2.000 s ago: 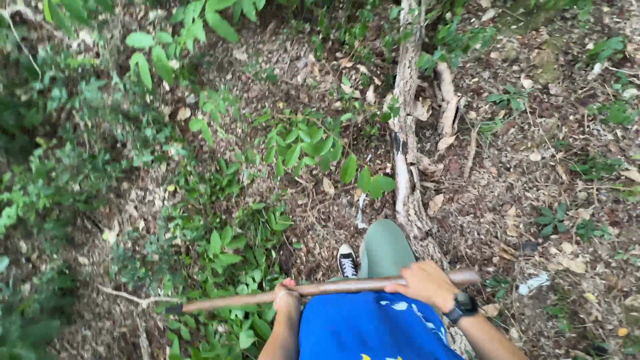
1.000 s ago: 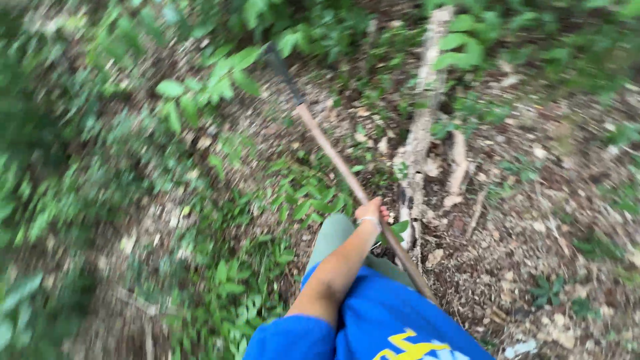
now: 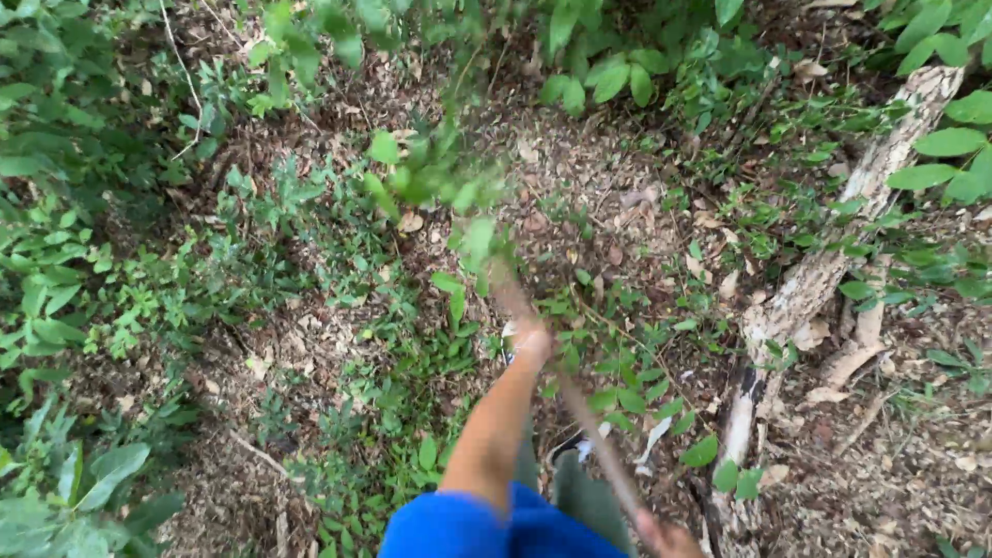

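A long wooden handle (image 3: 593, 426) runs slantwise in front of my body, blurred by motion. Around its upper part, near the middle of the view, my left hand (image 3: 531, 341) is closed. My right hand (image 3: 665, 536) grips the lower end at the bottom edge, partly cut off by the frame. The handle's far end is lost in blur behind green leaves (image 3: 473, 194), so the tool's head cannot be made out. My shoes and green trousers (image 3: 581, 496) show below the handle.
A fallen, rough-barked log (image 3: 821, 279) slants along the right side. Dense leafy undergrowth (image 3: 54, 232) grows at the left and along the top. Dry leaves and small plants cover the ground, with a broken piece of wood (image 3: 856, 353) beside the log.
The handle has swung from nearly level across my body to pointing up and away. One second ago its dark head showed at the upper left. The view has shifted, placing the log farther right.
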